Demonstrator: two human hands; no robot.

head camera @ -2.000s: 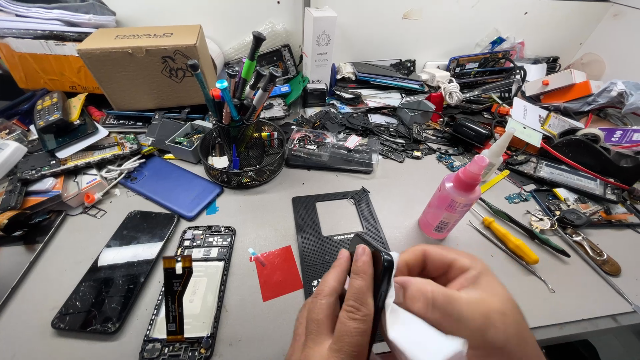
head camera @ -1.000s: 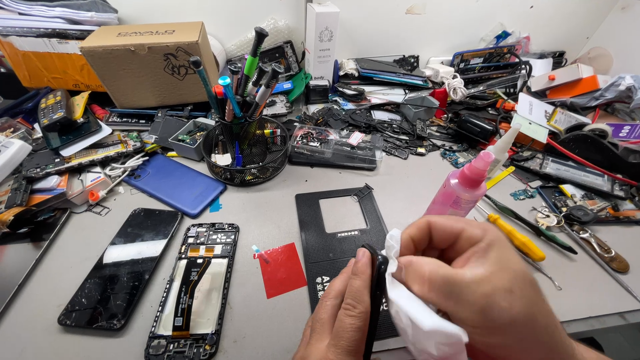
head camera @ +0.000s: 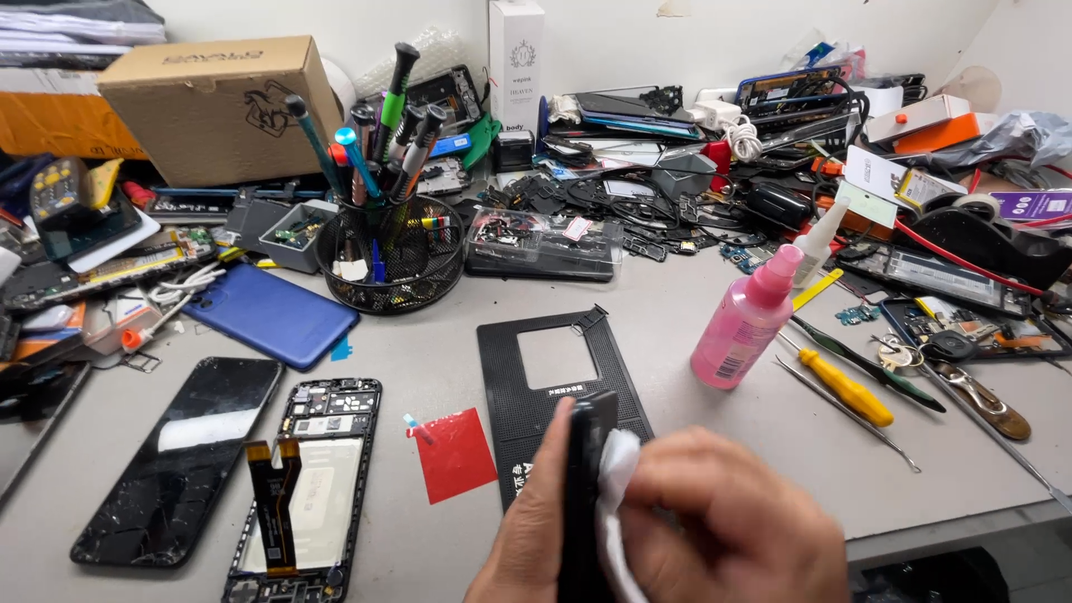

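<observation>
My left hand point(head camera: 532, 523) grips a black phone-like device point(head camera: 584, 494), which stands nearly edge-on to the camera. Against its right side my right hand point(head camera: 729, 511), blurred, presses a white cloth or tissue point(head camera: 618, 477). Beneath and behind them lies a black perforated mat point(head camera: 511, 360) with a square opening. A red plastic film point(head camera: 454, 456) is left of the mat. Farther left are an opened phone frame point(head camera: 322, 477) with a flex cable point(head camera: 275, 511) across it, and a phone with a cracked black screen point(head camera: 180, 461).
A pink spray bottle point(head camera: 737, 335) stands right of the mat, near a yellow-handled screwdriver point(head camera: 846, 389) and green tweezers point(head camera: 879, 364). Behind are a mesh tool holder point(head camera: 394, 293), a blue phone back cover point(head camera: 272, 314), a cardboard box point(head camera: 218, 109) and piled phone parts point(head camera: 670, 180).
The device in my left hand has turned more edge-on than two seconds ago. My right hand and the white cloth have shifted against it. The flex cable on the opened frame shows a different bend than one second ago.
</observation>
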